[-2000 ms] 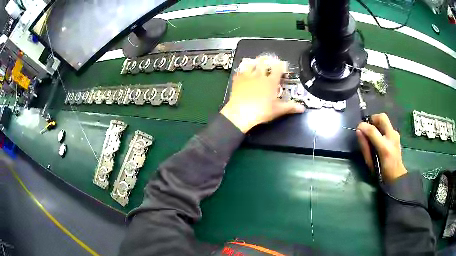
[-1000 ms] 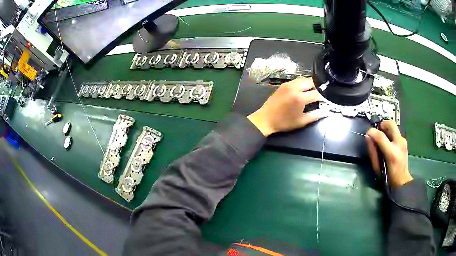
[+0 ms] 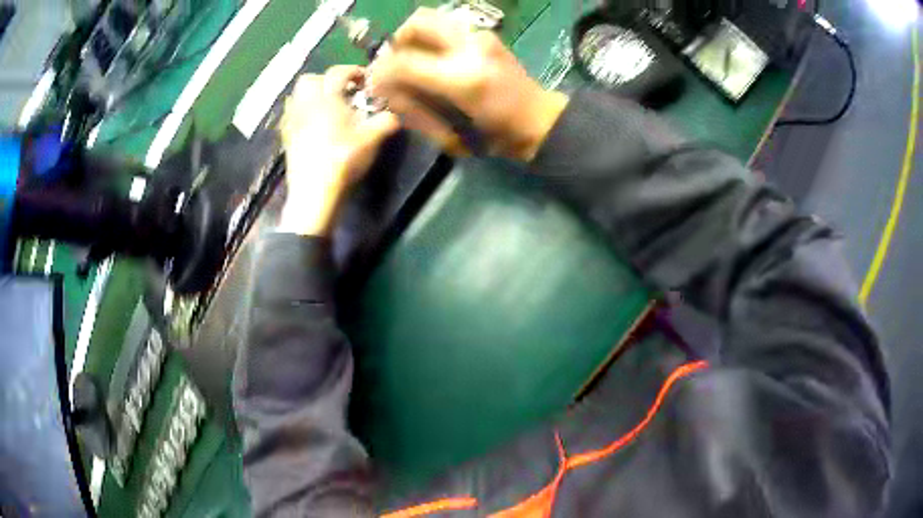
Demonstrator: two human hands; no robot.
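Observation:
My left hand (image 3: 329,137) is at the upper left with its fingertips closed on a small silver metal piece (image 3: 366,102), mostly hidden and blurred. My right hand (image 3: 460,86) is against it, fingers curled round the dark corded hand tool, whose pale tip end (image 3: 356,30) points to the upper left. Whether the tip touches metal cannot be told. Both hands are over the black work plate (image 3: 415,187). The black microscope head (image 3: 127,218) is left of my left hand.
The monitor (image 3: 30,395) is at lower left, near rows of cast parts (image 3: 170,450). Another cast part (image 3: 478,13) shows at the top. A round black item (image 3: 617,56) and a pale block (image 3: 729,61) are at upper right. A black cable hangs by the bench edge.
The view has turned strongly, with the microscope now at left. My hands have come together, away from the microscope head; they were apart on either side of its light.

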